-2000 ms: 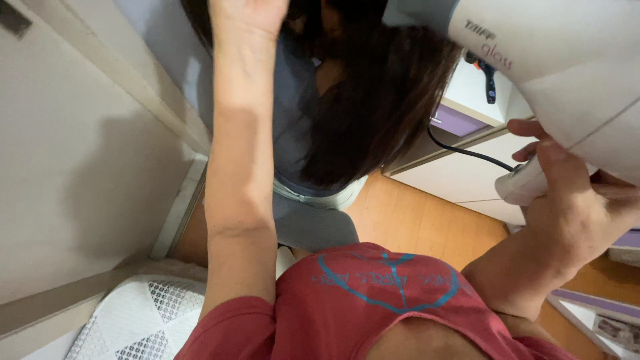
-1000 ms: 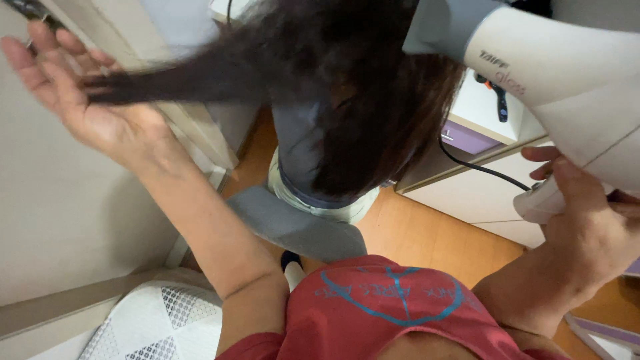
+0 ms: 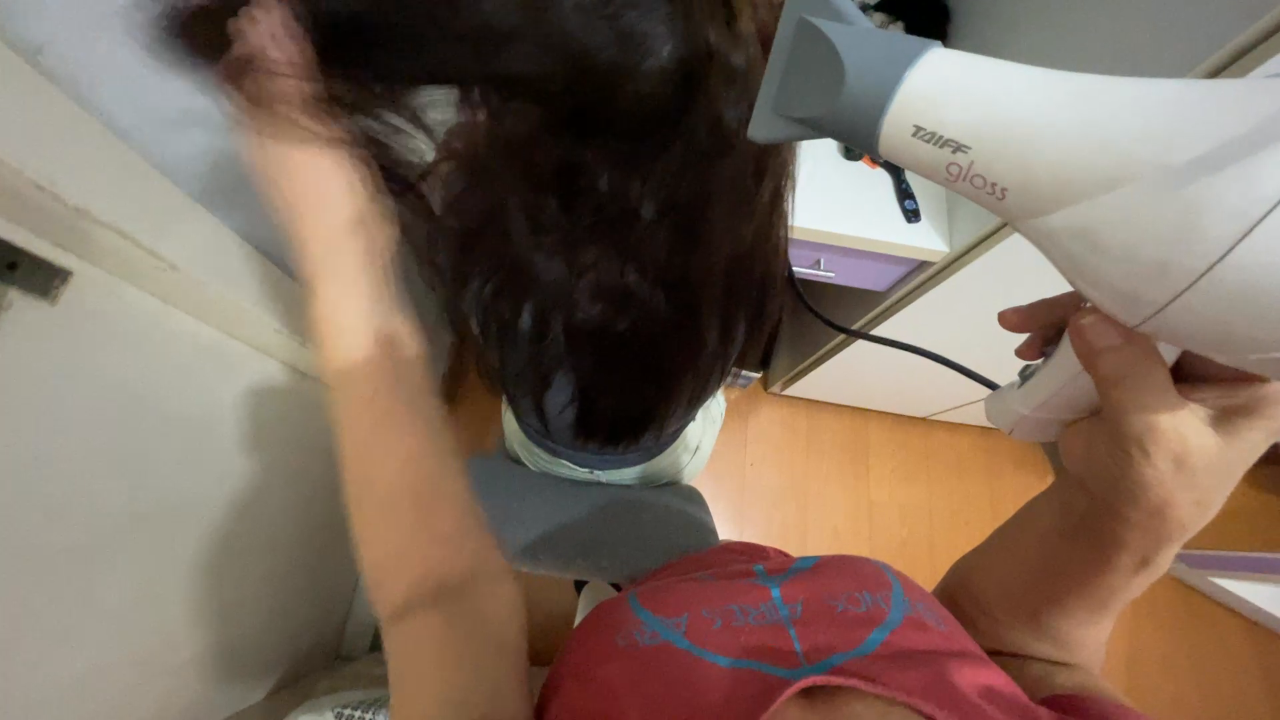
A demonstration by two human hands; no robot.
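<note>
My right hand (image 3: pixel 1130 400) grips the handle of a white Taiff hair dryer (image 3: pixel 1090 170) at the right. Its grey flat nozzle (image 3: pixel 835 75) points left at the long dark hair (image 3: pixel 620 220) of a person seated with their back to me. My left hand (image 3: pixel 270 60), blurred, is raised at the upper left against the hair; whether its fingers hold a strand I cannot tell. The hair hangs down the person's back to the light waistband above a grey chair seat (image 3: pixel 600 515). A black cord (image 3: pixel 880 342) runs from the dryer's handle behind the hair.
A white door (image 3: pixel 130 480) and its frame stand close along the left. On the right are a white cabinet top with a brush-like black handle (image 3: pixel 903 192), a purple drawer (image 3: pixel 850 262) and white cabinet fronts (image 3: pixel 930 330). Wooden flooring (image 3: pixel 860 480) lies between chair and cabinet.
My left hand was out at the left with a stretched lock of hair across it a second ago; now it is up beside the head. The hair hangs broader down the back. My right hand still holds the dryer.
</note>
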